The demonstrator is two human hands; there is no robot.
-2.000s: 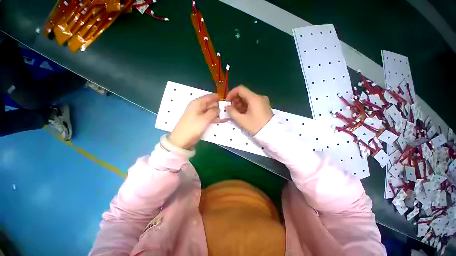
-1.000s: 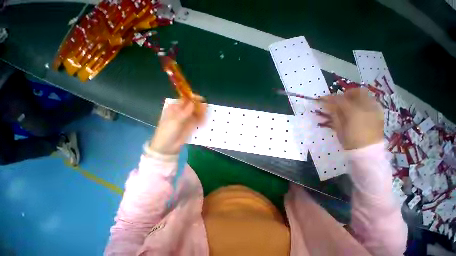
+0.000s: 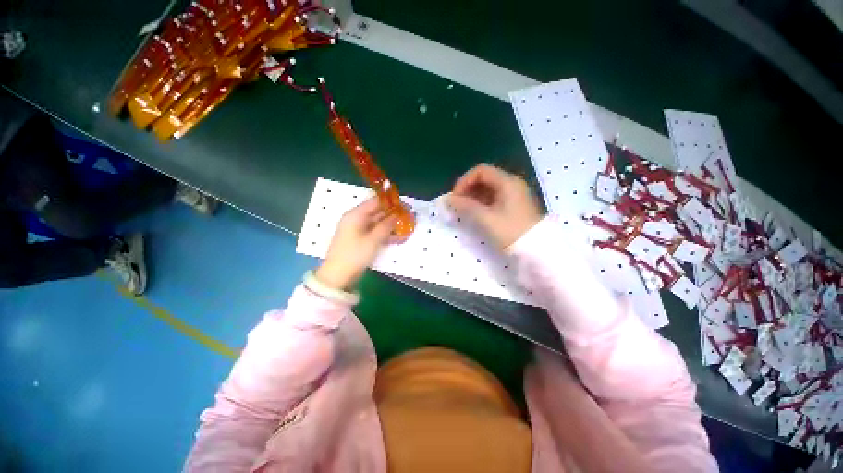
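My left hand (image 3: 359, 242) holds the lower end of several overlapping amber wired parts (image 3: 360, 162) with red leads and pale tips. They slant up and left over the green bench. My right hand (image 3: 494, 201) is just right of them, fingers bent, over the pad sheet; its fingertips are blurred, and a white pad between them cannot be made out for certain. The dotted white pad sheet (image 3: 467, 254) lies under both hands.
A fanned pile of unpadded stock (image 3: 189, 69) lies at upper left. Spare pad sheets (image 3: 561, 139) lie at right, partly under a loose heap of padded parts (image 3: 758, 296). The bench edge runs diagonally. A person's leg and shoe (image 3: 128, 263) show at left.
My right hand went out to the heap at right and is back beside my left hand. The white pad seen at the amber parts' lower end earlier is gone from there.
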